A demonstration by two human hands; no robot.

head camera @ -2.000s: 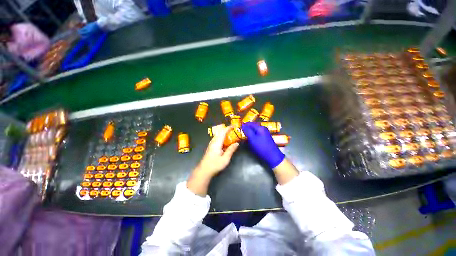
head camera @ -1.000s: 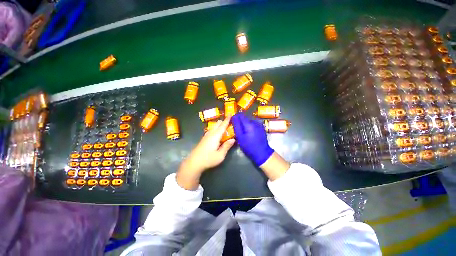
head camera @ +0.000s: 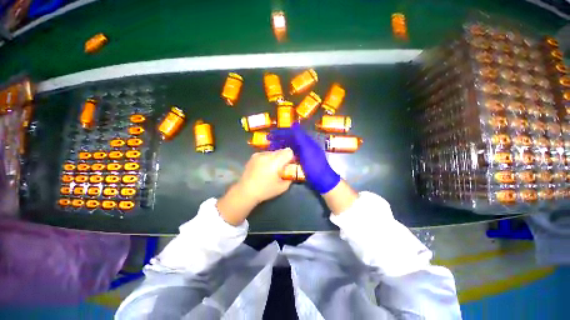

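My left hand (head camera: 261, 177), bare, is closed on an orange component (head camera: 293, 172) low over the bench in front of me. My right hand (head camera: 310, 159), in a purple-blue glove, is against the left hand, its fingers reaching over it; whether it grips anything is hidden. Several loose orange components (head camera: 309, 105) lie in a cluster just beyond the hands, one with a white label (head camera: 255, 121). A clear blister tray (head camera: 147, 150) lies flat at left, its near rows filled with upright parts and one component (head camera: 88, 113) lying on its far pockets.
A tall stack of filled clear trays (head camera: 447, 128) stands at right. A white rail (head camera: 206, 64) separates the dark bench from the green conveyor (head camera: 187, 31), which carries scattered components. More packed parts (head camera: 15, 103) are at the far left, beside a person's pink smock (head camera: 59, 265).
The camera view has shifted, so the bench items sit higher in the picture. The left hand has closed and turned more; the gloved fingers now reach across it. Parts on the conveyor have shifted left.
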